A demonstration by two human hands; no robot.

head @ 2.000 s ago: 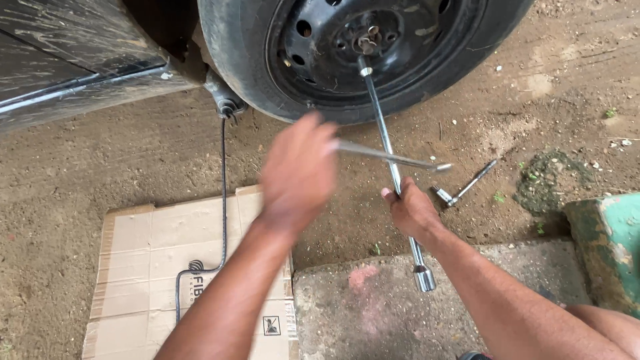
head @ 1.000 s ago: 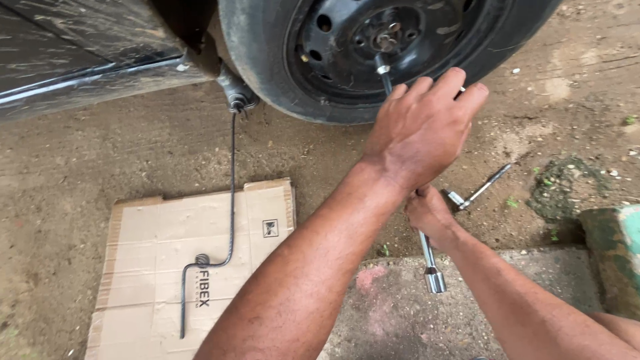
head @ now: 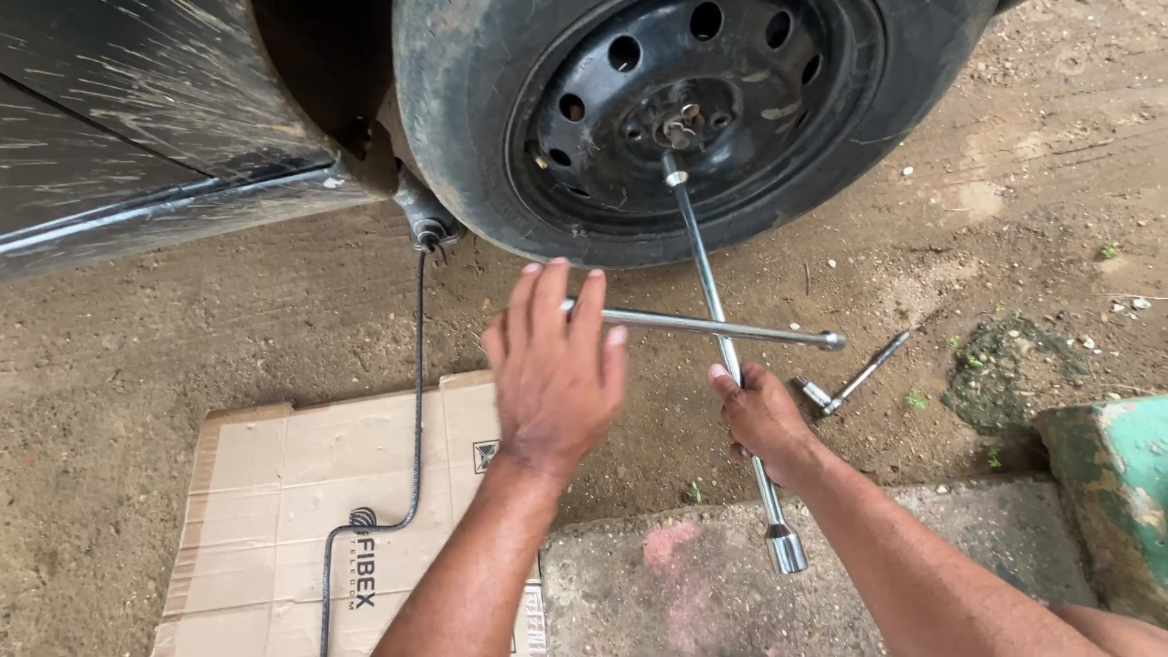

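A chrome cross lug wrench reaches from the black steel wheel, where one socket meets the lower hub area, back toward me. My right hand is closed around its near shaft, between the crossing and the socket at the free end. My left hand, fingers spread, is at the left end of the cross bar; whether the palm touches that end is hidden. The car tire surrounds the wheel. A ratchet handle with a socket lies on the dirt right of my right hand.
Left of the tire, a jack stands beneath the car's mud-splashed sill, with a bent black crank rod running from it over a flattened cardboard sheet. A concrete slab lies nearest me, beside a green painted block at the right.
One second ago my left hand was over the wrench's shaft near the wheel; now it is farther left, at the cross bar's left end. My right hand has stayed around the shaft.
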